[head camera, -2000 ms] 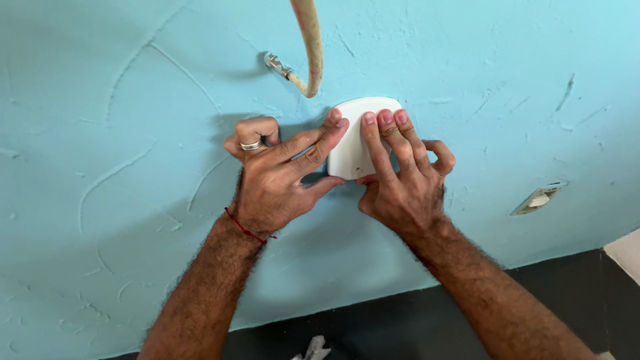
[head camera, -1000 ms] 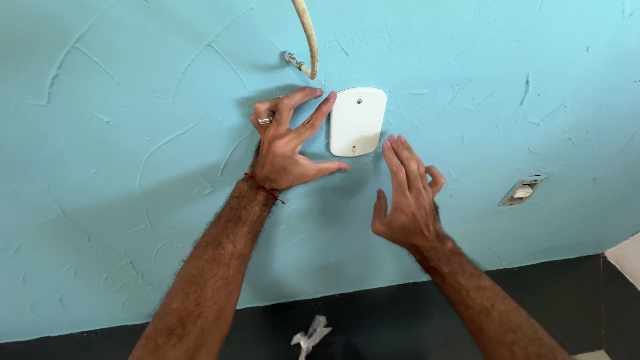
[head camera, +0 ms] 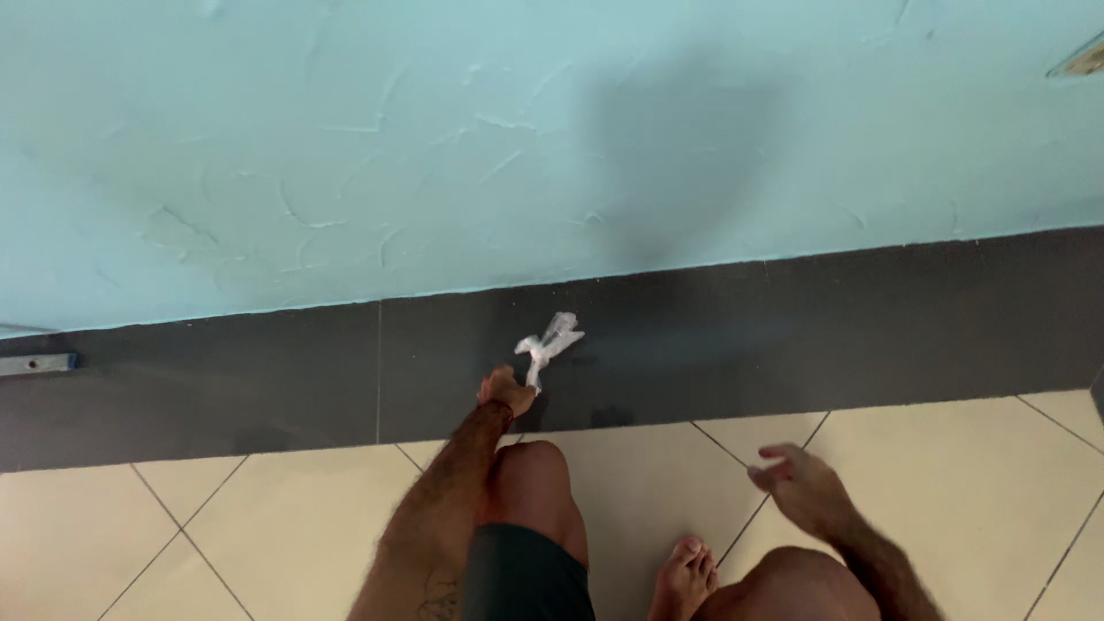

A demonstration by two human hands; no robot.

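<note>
A crumpled, knotted clear plastic bag (head camera: 550, 341) lies on the dark tiled ledge below the blue wall. My left hand (head camera: 506, 391) is at the lower end of the bag, its fingers partly hidden, so whether they grip it cannot be told. Off to the right, my right hand (head camera: 798, 483) is held above the beige floor tiles, somewhat blurred, fingers apart and holding nothing. The white cover plate is out of view.
A metal bar with a blue end (head camera: 39, 364) rests at the left of the dark ledge. A wall box (head camera: 1082, 59) shows at the upper right. My knees and a bare foot (head camera: 686, 573) are at the bottom, over the tiled floor (head camera: 310, 517).
Both hands have left the white plate on the wall. My left hand has come down to the plastic bag, my right hand to above the floor. The view has tilted well down.
</note>
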